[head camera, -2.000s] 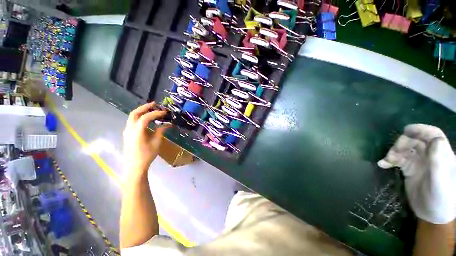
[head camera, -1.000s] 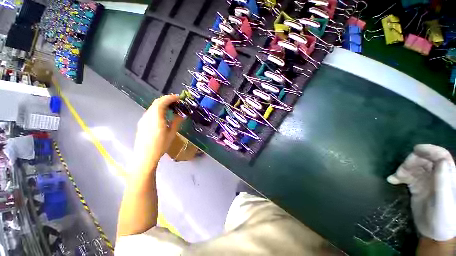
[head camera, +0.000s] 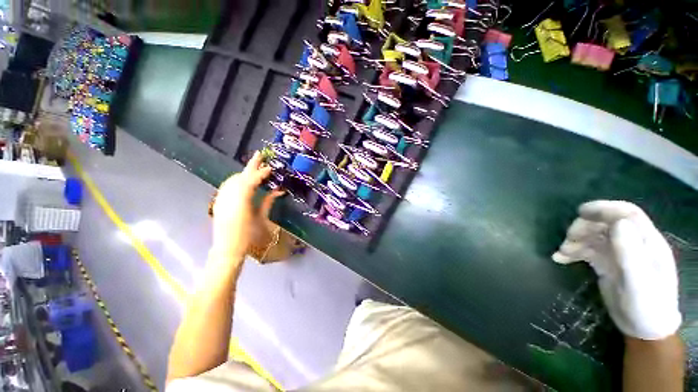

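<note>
The black holding tray (head camera: pixel 267 73) lies at the upper middle, with rows of clamped units (head camera: pixel 380 145) gripped by blue, red, yellow, teal and pink clips. Several slots on its left hold nothing. My bare left hand (head camera: pixel 246 200) is at the tray's near left corner, fingertips at the end of a row, thumb below and apart. Dark clip parts show between thumb and fingers; whether it grips them cannot be told. My gloved right hand (head camera: pixel 616 264) is over the green bench at the right, loosely curled, with nothing visible in it.
Loose clips (head camera: pixel 593 55) lie beyond the pale strip (head camera: pixel 566 115) at the upper right. A distant filled tray (head camera: pixel 93 96) is at the bench's far left end. The green bench (head camera: pixel 474 222) shows scratches near my right hand. A cardboard box (head camera: pixel 274 246) sits below the bench edge.
The view has shifted. My left hand has moved closer against the row's end, and the dark item between its fingers shows less clearly. My gloved right hand has stayed over the bench at the right.
</note>
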